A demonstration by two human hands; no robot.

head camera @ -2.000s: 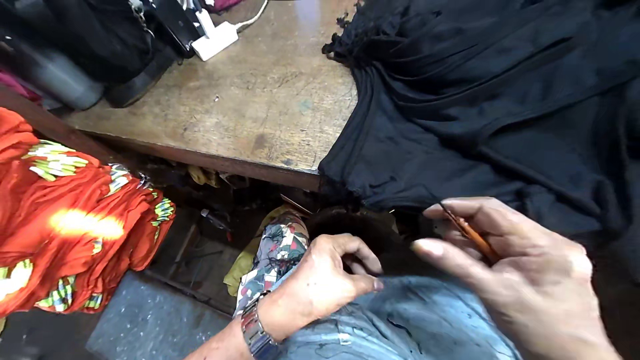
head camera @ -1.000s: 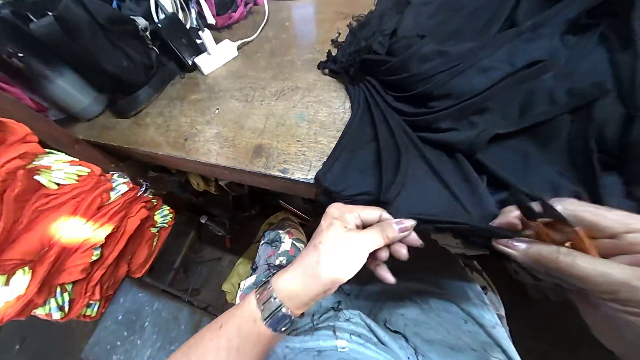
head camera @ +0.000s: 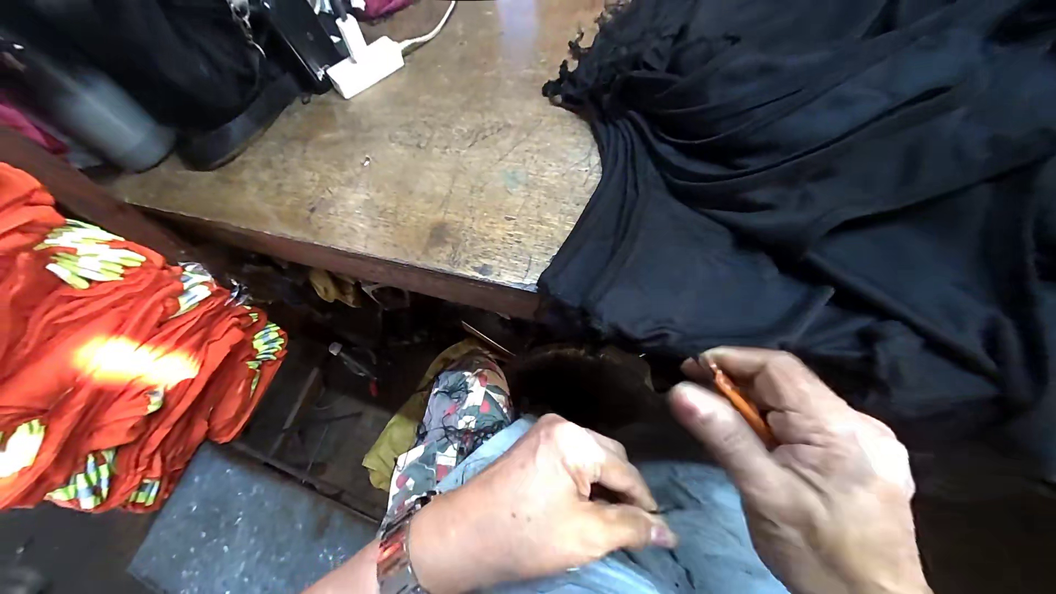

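Observation:
My right hand (head camera: 792, 462) is at the lower right, just below the hem of a black cloth (head camera: 742, 206) with a fringed edge. It holds a small orange-handled tool (head camera: 742, 404), mostly hidden by the fingers; its kind cannot be told. My left hand (head camera: 536, 503), with a metal-band watch at the wrist, hovers over the light blue cloth (head camera: 701, 511) on my lap. Its fingers are loosely curled, and nothing can be made out between them. The black cloth spreads over the right part of the wooden table and hangs over its front edge.
A white plug adapter (head camera: 367, 68) with a cable lies on the wooden table (head camera: 412, 173), beside dark bags and a grey bottle (head camera: 115, 115). Red patterned fabric (head camera: 124, 346) is heaped at left, above a speckled grey slab (head camera: 247, 528). A patterned cloth (head camera: 462, 404) hangs below the table edge.
A second ago both hands were at the black cloth's hem, the right one pinching it. The right hand has let go and moved left; the left hand has come down over my lap.

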